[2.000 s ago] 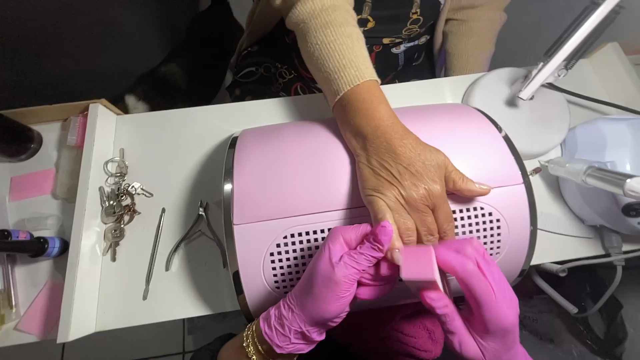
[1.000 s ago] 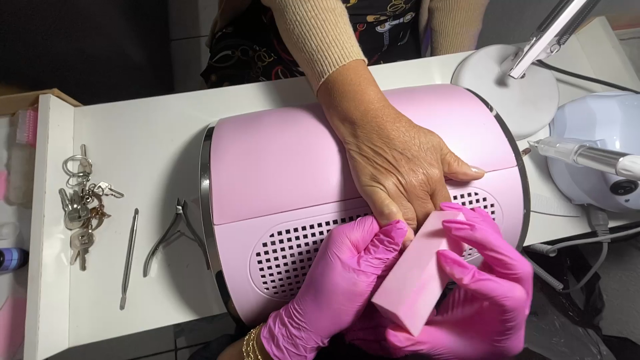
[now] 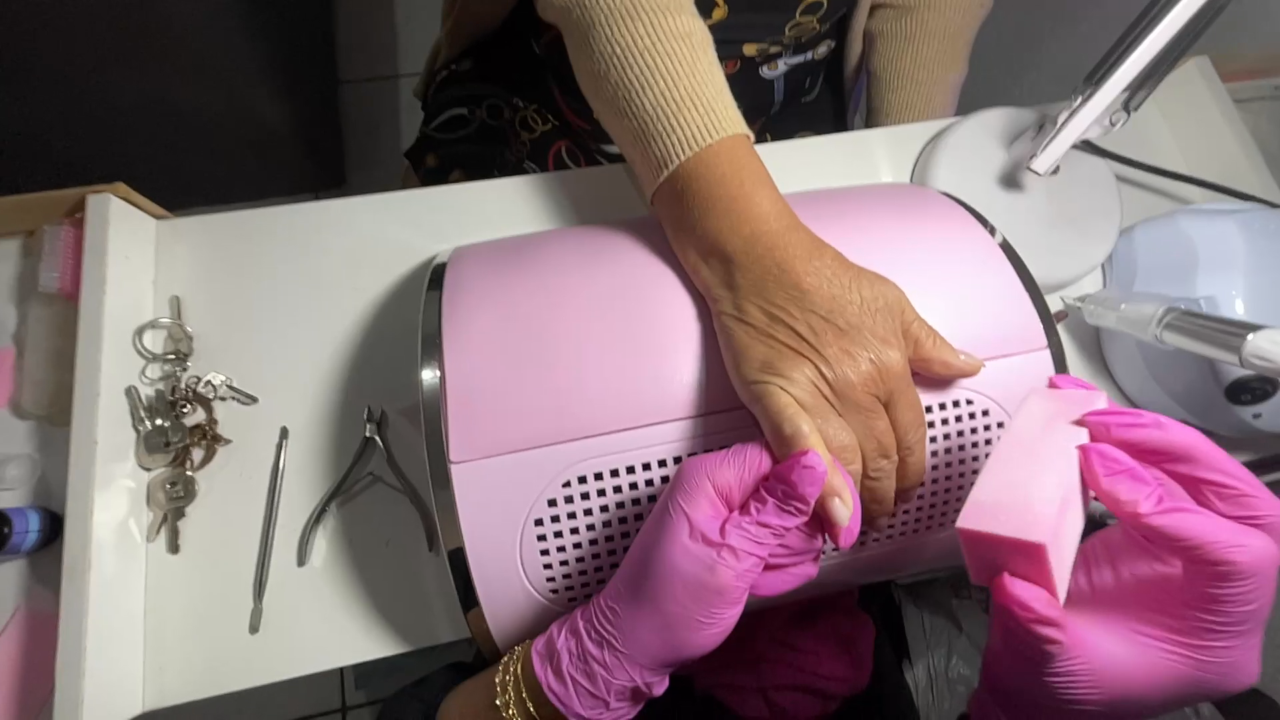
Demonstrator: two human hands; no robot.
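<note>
My left hand point(image 3: 700, 560), in a pink glove with gold bracelets at the wrist, grips a finger of another person's hand point(image 3: 820, 350). That hand lies palm down over a pink nail dust collector point(image 3: 570, 340) with two square-holed grilles. In my gloved right hand point(image 3: 1150, 550) is a pink nail buffer block point(image 3: 1035, 480), held tilted to the right of the person's fingers and apart from them. Cuticle nippers point(image 3: 370, 480) and a metal cuticle pusher point(image 3: 268, 530) lie left of the collector.
A bunch of keys point(image 3: 175, 430) lies on the white table point(image 3: 240, 270), near its raised left edge. At the right stand a lamp's round base point(image 3: 1020, 190), a white rounded device point(image 3: 1190, 270) and a silver pen-like tool point(image 3: 1190, 330). Bottles and pink items sit beyond the left edge.
My right hand has moved right with the buffer block, away from the person's fingers. My left hand keeps its hold on the finger.
</note>
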